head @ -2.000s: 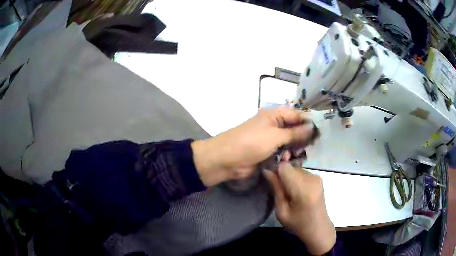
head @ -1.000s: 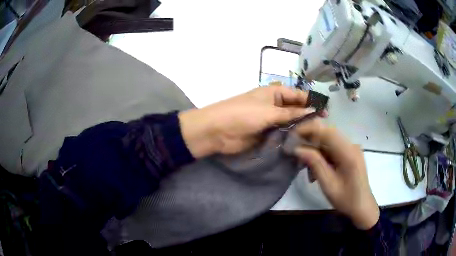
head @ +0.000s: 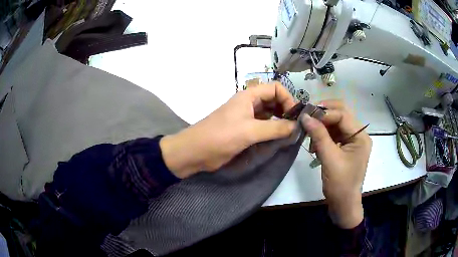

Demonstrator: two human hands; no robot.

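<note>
My left hand [head: 236, 125] pinches the dark corner [head: 307, 111] of the garment between thumb and fingertips, in front of the machine's needle area. My right hand [head: 344, 150] pinches the same corner from the right, its thumb on the cloth. A thin pointed tool [head: 358, 132] sticks out from the right fingers, its tip up and right; the rest is hidden. Striped grey cloth [head: 201, 216] hangs from the hands towards the lap. A large grey-beige panel [head: 95, 110] is heaped at left.
The white sewing machine head [head: 306, 30] stands just beyond the hands. Scissors [head: 408, 143] with olive-yellow handles lie at right. A dark brown strip [head: 110, 44] lies at upper left. The table's wooden edge [head: 386, 187] runs below the right hand. A small clear box [head: 439, 150] is at far right.
My right hand, blurred and apart from the corner one second ago, has come up to it and now pinches it. The pointed tool now shows. The whole view has shifted.
</note>
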